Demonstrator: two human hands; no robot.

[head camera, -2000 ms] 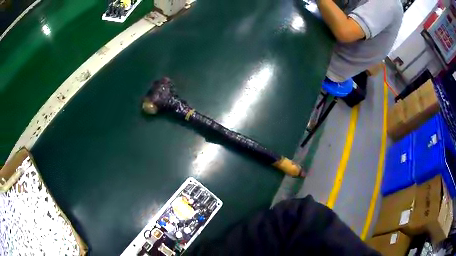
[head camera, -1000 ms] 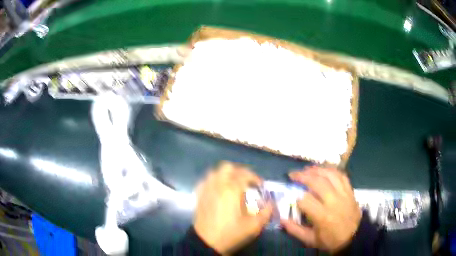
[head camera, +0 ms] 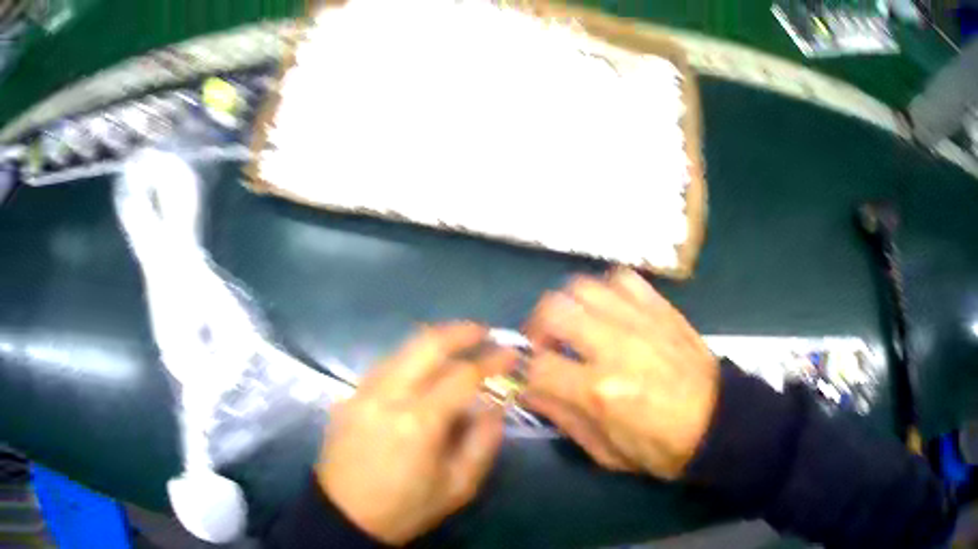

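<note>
An open white power strip housing point(head camera: 832, 368) lies lengthwise on the dark green bench in front of me; its right part shows small parts. My left hand point(head camera: 418, 429) is over its left part, fingers bent at it. My right hand point(head camera: 622, 375) is close beside, fingertips down at the strip's wires and small parts. Both hands are blurred, and whether they pinch a small piece is hidden. The white power cord point(head camera: 177, 268) lies coiled at the left in a clear plastic bag point(head camera: 252, 391), its round plug point(head camera: 207, 506) toward me.
A brown cardboard tray point(head camera: 695, 182) heaped with tiny white pieces lies behind the hands. A mallet with a dark handle point(head camera: 897, 311) lies at the right, by the strip's end. Another open strip point(head camera: 129, 134) is at back left, and one point(head camera: 836, 30) is on the green belt.
The view has swung from the bench's right side to the work area, then shifted slightly right and down. Both hands remain at the strip; my right hand has moved closer to its left part.
</note>
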